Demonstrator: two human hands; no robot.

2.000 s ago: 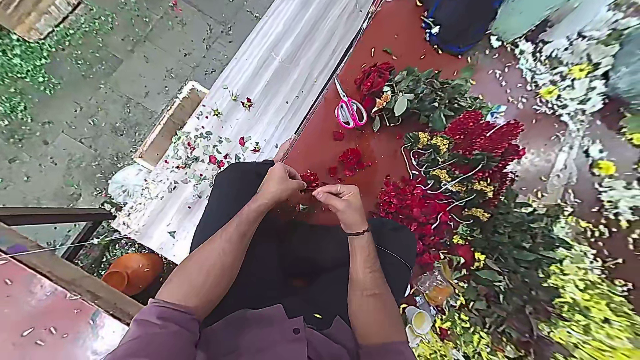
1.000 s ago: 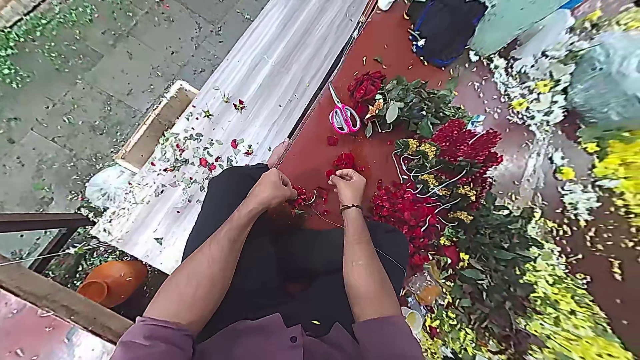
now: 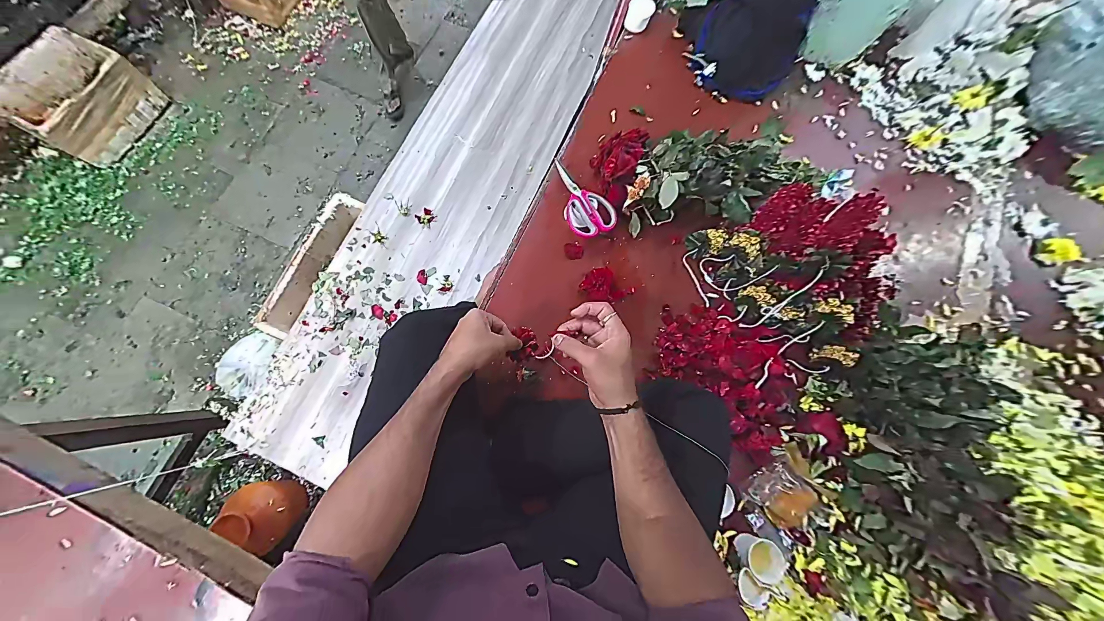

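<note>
My left hand [image 3: 479, 345] pinches a small bunch of red petals [image 3: 523, 341] above my lap. Close to its right, my right hand [image 3: 597, 347] holds a thin string [image 3: 565, 369] between thumb and fingers, with a bit of red at the fingertips. The string trails past my right wrist and over my knee. Beyond the hands, a small pile of red petals [image 3: 599, 283] lies on the red surface [image 3: 543, 259]. Scissors with pink and white handles [image 3: 589, 213] lie farther off, beside red roses [image 3: 619, 155] with leafy stems.
Right of my knee are a heap of red petals [image 3: 720, 366], garlands with white strings [image 3: 780, 302], leafy stems [image 3: 914, 414] and cups [image 3: 763, 561]. A pale board [image 3: 466, 155] with scattered buds runs along the left. An orange pot [image 3: 260, 516] stands lower left; a person's foot [image 3: 393, 103] shows beyond.
My hands were apart with string between them one second ago; now they are closer together at the red petals. The view has shifted somewhat.
</note>
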